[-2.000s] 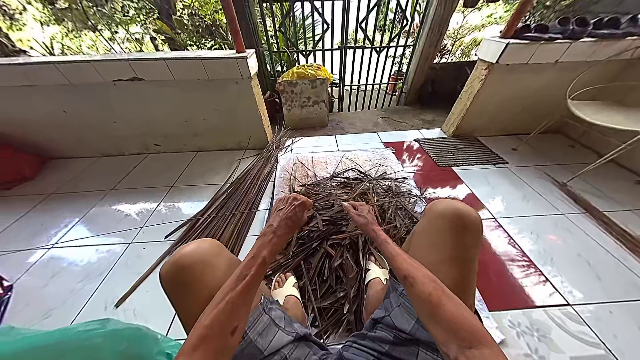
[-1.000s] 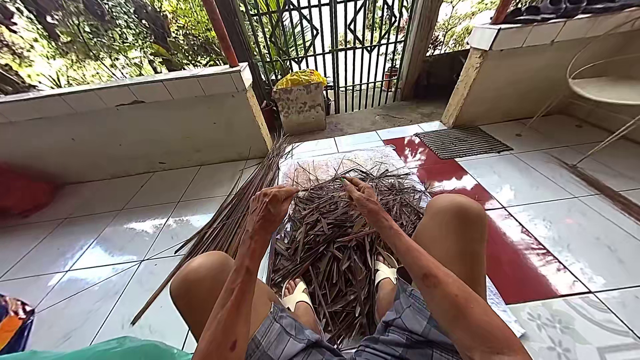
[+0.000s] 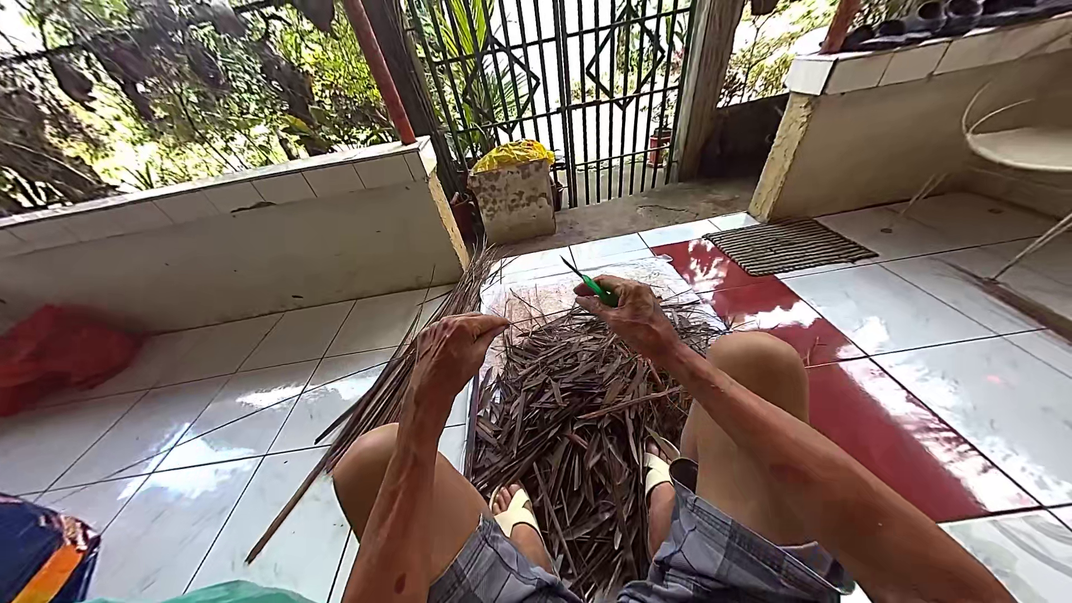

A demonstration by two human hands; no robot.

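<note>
My right hand [image 3: 630, 313] holds a small knife with a green handle [image 3: 601, 291], its dark, thin blade pointing up and left. My left hand [image 3: 452, 347], to the left at about the same height, pinches the end of a thin dark strand [image 3: 540, 319] that runs toward my right hand. Below both hands a heap of dry brown leaf strips [image 3: 586, 435] lies between my feet, partly on a whitish sheet [image 3: 536, 295]. A bundle of long dry palm fronds or midribs [image 3: 381, 402] lies on the tiles, partly behind my left forearm.
A concrete block with yellow plastic on top [image 3: 514, 201] stands by the metal gate [image 3: 578, 100]. Low walls [image 3: 251, 243] flank the floor. A ribbed mat [image 3: 787, 245] lies at the right, a red plastic bag [image 3: 63, 356] at the left. Green plastic [image 3: 209, 593] is at the bottom left.
My right hand has risen and turned, and the green knife now shows in it. My hands are farther apart than two seconds ago.
</note>
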